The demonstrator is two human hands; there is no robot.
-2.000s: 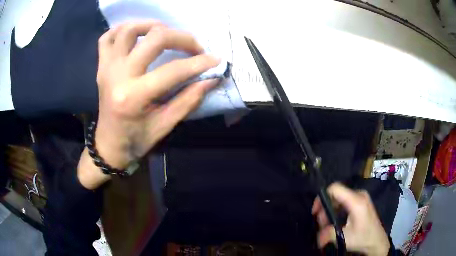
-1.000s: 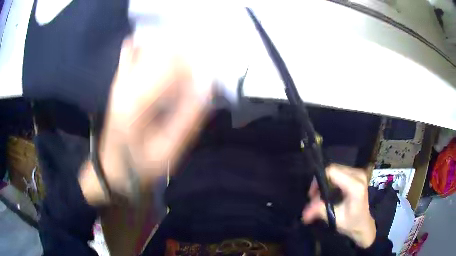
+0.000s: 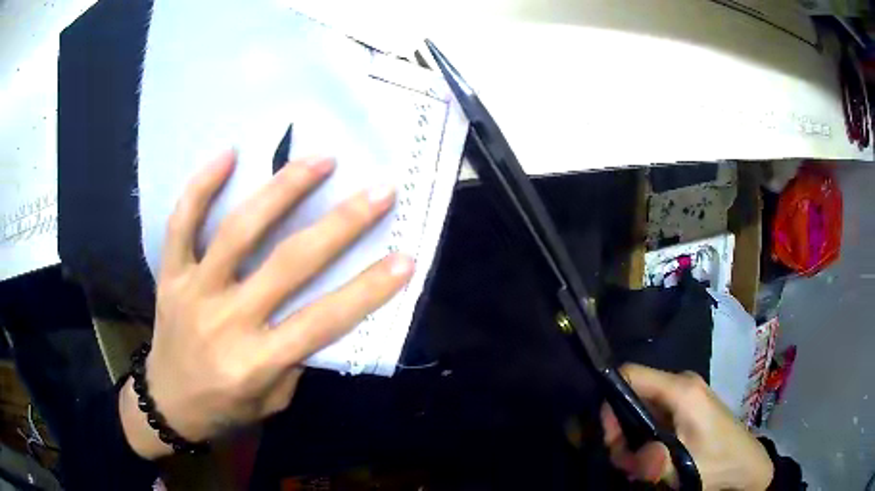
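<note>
A pale white-blue facing piece lies over a dark garment panel on the white table's front edge. It shows a stitch line, a row of small marks along its right side and a small dark slit. My left hand lies flat on it with spread fingers. My right hand, at the lower right, holds long black shears by the handles. Their blades look closed and point up left, the tip near the piece's upper right corner.
The white table spans the top, with printed scale marks. Below right are open wooden drawers, hanging dark and pale pieces and an orange-red bag. Small red-handled scissors lie at the upper right.
The pale piece now lies spread out with its stitched side showing. My left hand has gone from pinching its edge to lying flat on it. The shears remain in my right hand.
</note>
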